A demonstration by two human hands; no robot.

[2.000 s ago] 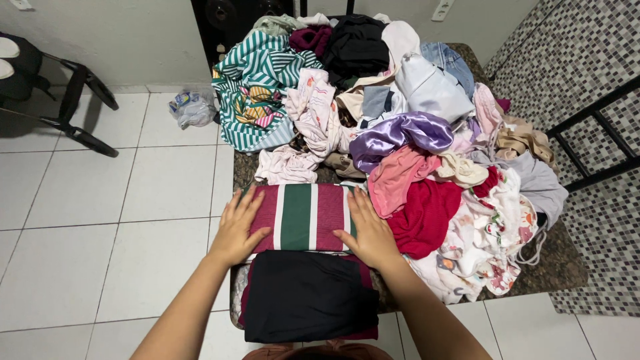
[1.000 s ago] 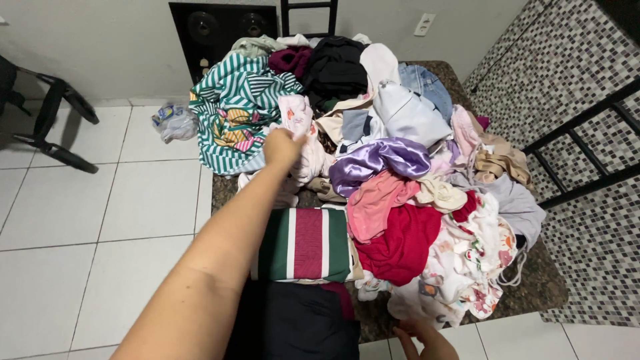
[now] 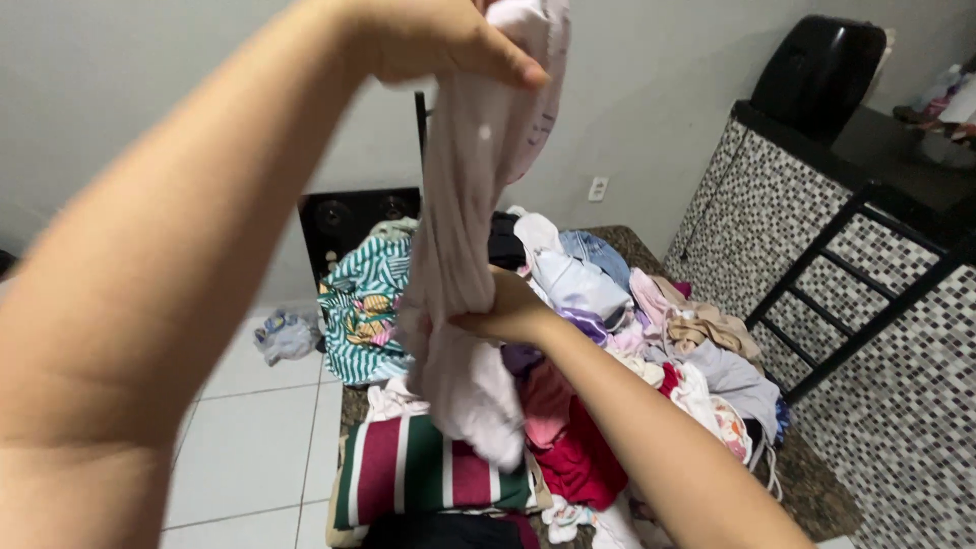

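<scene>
A pale pink printed garment (image 3: 457,213) hangs long and bunched above the table. My left hand (image 3: 450,46), raised high, grips its upper part. Lower down, my right hand (image 3: 507,309) has its fingers around the middle of the cloth. Below the garment lies a folded striped cloth (image 3: 419,469) in green, white and maroon, with a folded black garment (image 3: 442,531) nearer to me. Behind and to the right spreads a heap of loose clothes, with a green-striped garment (image 3: 370,267), a red garment (image 3: 579,457) and a light grey-blue garment (image 3: 583,286).
The heap lies on a granite table (image 3: 820,488). A black metal chair (image 3: 854,282) stands at the right by a mosaic-tiled counter (image 3: 717,206). A plastic bag (image 3: 286,335) is on the floor at left. Behind the table is a black stove (image 3: 358,206).
My left hand has risen from the heap with the pale pink garment, which lay there before. My right hand has come up from the table's near edge onto it. The view has tilted up.
</scene>
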